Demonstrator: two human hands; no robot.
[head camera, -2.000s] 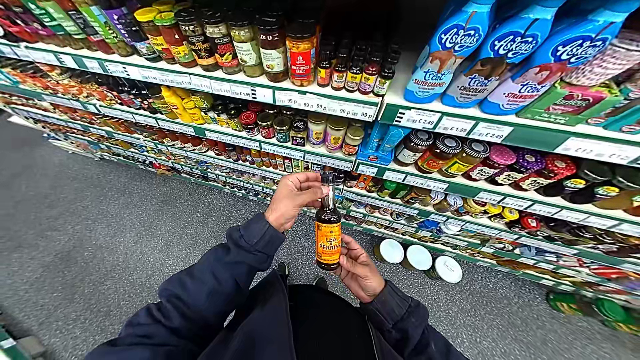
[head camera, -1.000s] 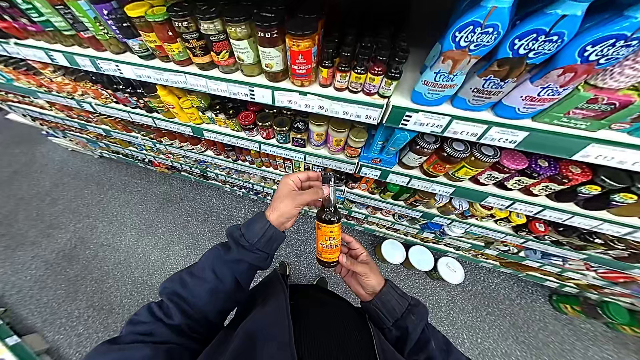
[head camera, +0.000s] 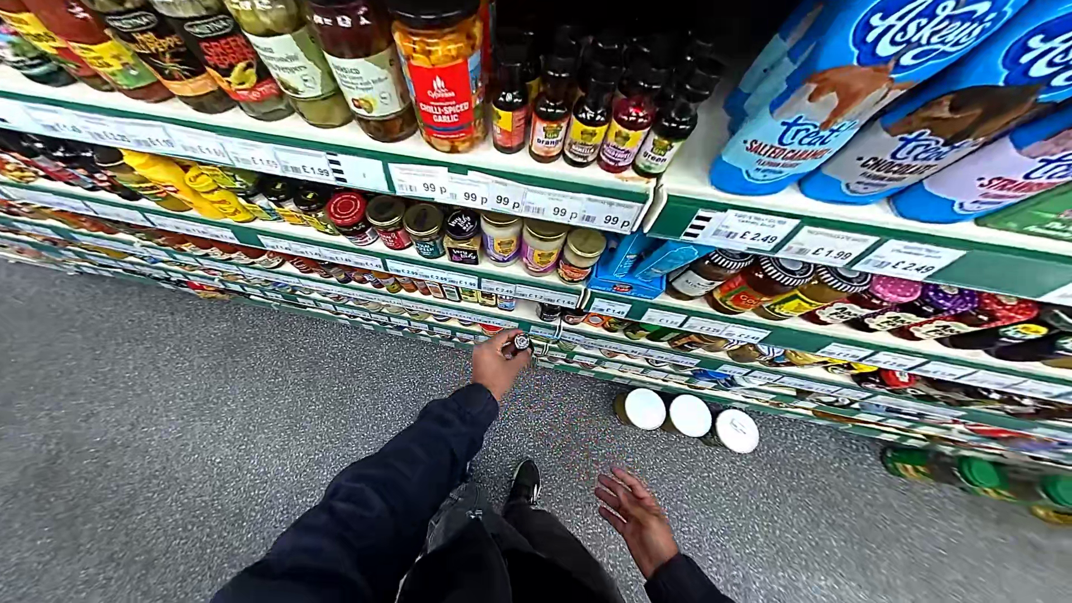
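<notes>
My left hand (head camera: 496, 365) reaches out toward the lower shelves, its fingers closed around a dark glass sauce bottle (head camera: 521, 342). Only the top of the bottle shows past the fingers; its label is hidden. Low on the right, my right hand (head camera: 638, 521) is held over the floor with its fingers apart and nothing in it. Right above the bottle are the edges of the lower shelves (head camera: 536, 328), where small jars and lids stand.
Small dark bottles (head camera: 591, 126) stand on the top shelf, beside blue sauce bottles (head camera: 796, 109). Below are jars (head camera: 501, 238) with lids. Several white-lidded jars (head camera: 690, 415) stick out at floor level. My shoe (head camera: 525, 481) is on the speckled floor (head camera: 251, 419).
Both hands held the bottle upright before me. Now my left hand has carried it toward the lower shelves, and my right hand has let go and dropped back. The view has shifted.
</notes>
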